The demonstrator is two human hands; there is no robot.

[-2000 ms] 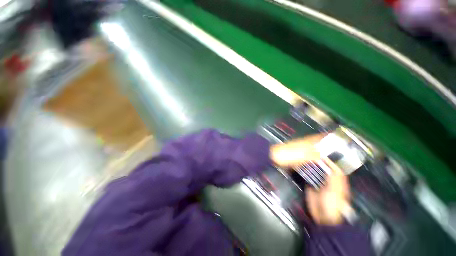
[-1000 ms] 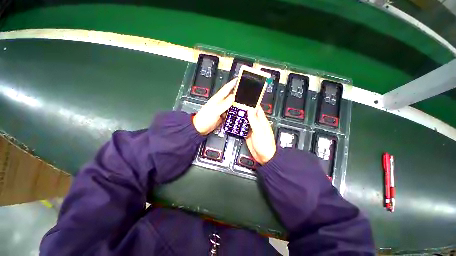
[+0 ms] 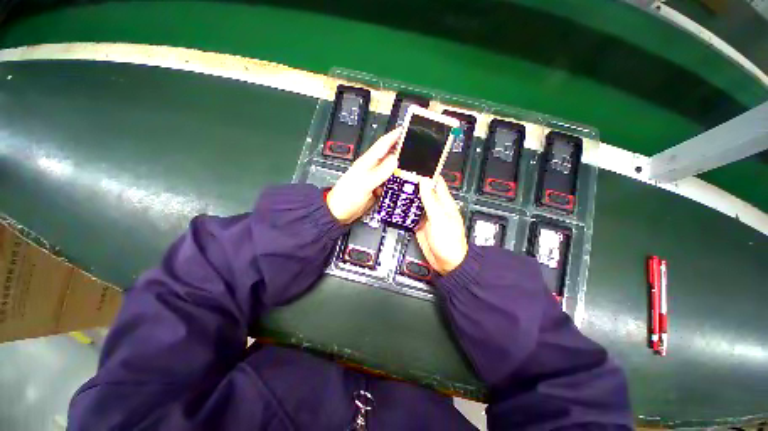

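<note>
A keypad phone (image 3: 410,168) is held front up above the tray, tilted slightly to the right, with a dark screen, pale border and purple-blue keys. A small green spot shows at its upper right corner. My left hand (image 3: 364,179) grips its left edge. My right hand (image 3: 442,220) grips its right edge. The clear blister tray (image 3: 591,227) lies under both hands. Black phones with red-outlined ovals lie back up in it, such as the phone at the far right (image 3: 557,171). The hands and held phone hide some pockets.
Two red-and-white pens (image 3: 658,305) lie right of the tray on the dark green surface (image 3: 210,126). A green conveyor belt (image 3: 253,34) with a pale rail (image 3: 168,55) runs behind. A white post (image 3: 707,147) stands at right, a cardboard box (image 3: 50,290) at lower left.
Two seconds ago the view was blurred and turned, with both hands over the tray area. Since one second ago the hands and phone have barely moved; the picture has shifted slightly.
</note>
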